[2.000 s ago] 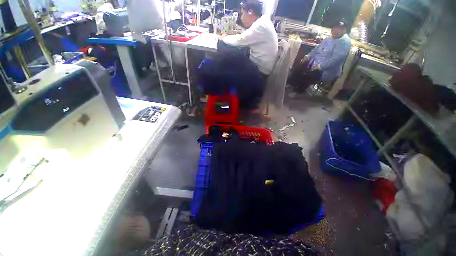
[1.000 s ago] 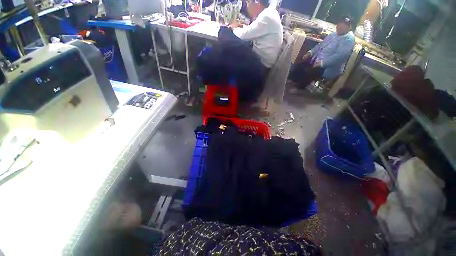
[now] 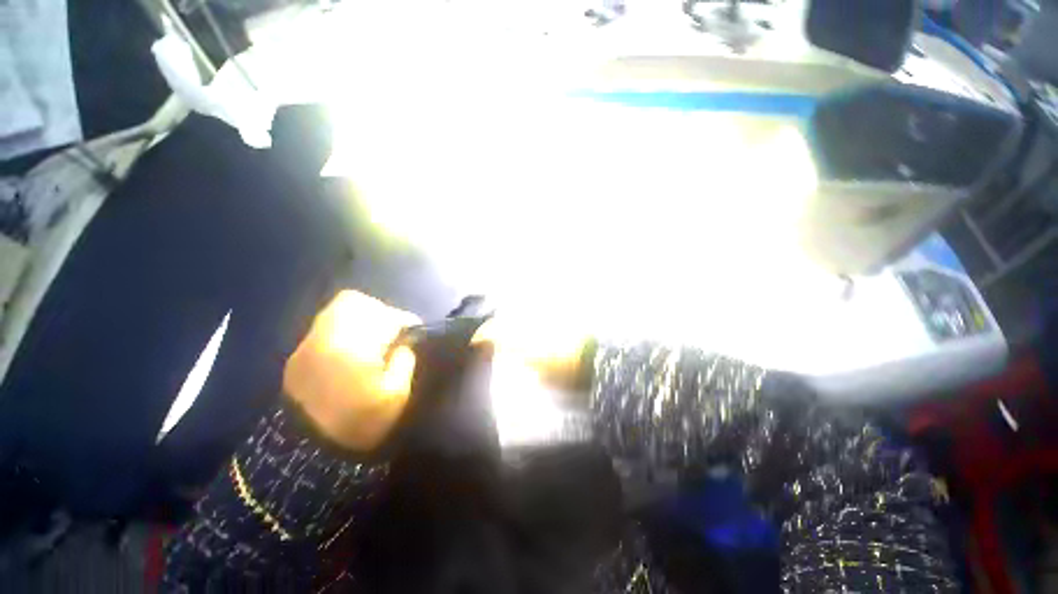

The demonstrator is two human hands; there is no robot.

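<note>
Dark navy cloth point(image 3: 197, 244) spreads over the left of the machine table and hangs down, with a white slit showing in it. My left hand point(image 3: 354, 371) grips a dark cloth piece point(image 3: 435, 383) at its edge, near the middle. My right hand point(image 3: 540, 354) is at the right side of the same piece, washed out by glare; its fingers are hard to make out. The sewing machine point(image 3: 905, 139) stands behind, its cream head with a blue stripe. The needle area is lost in the glare.
The white table point(image 3: 812, 337) carries a control panel point(image 3: 942, 304) at its right end. A red plastic item point(image 3: 986, 453) is at the lower right. White paper sheets point(image 3: 33, 81) hang at the upper left. A blue patch point(image 3: 731, 516) shows below my right sleeve.
The view has swung left from the baskets and the other people to the sewing machine. Both my hands have come into view, with dark cloth between them.
</note>
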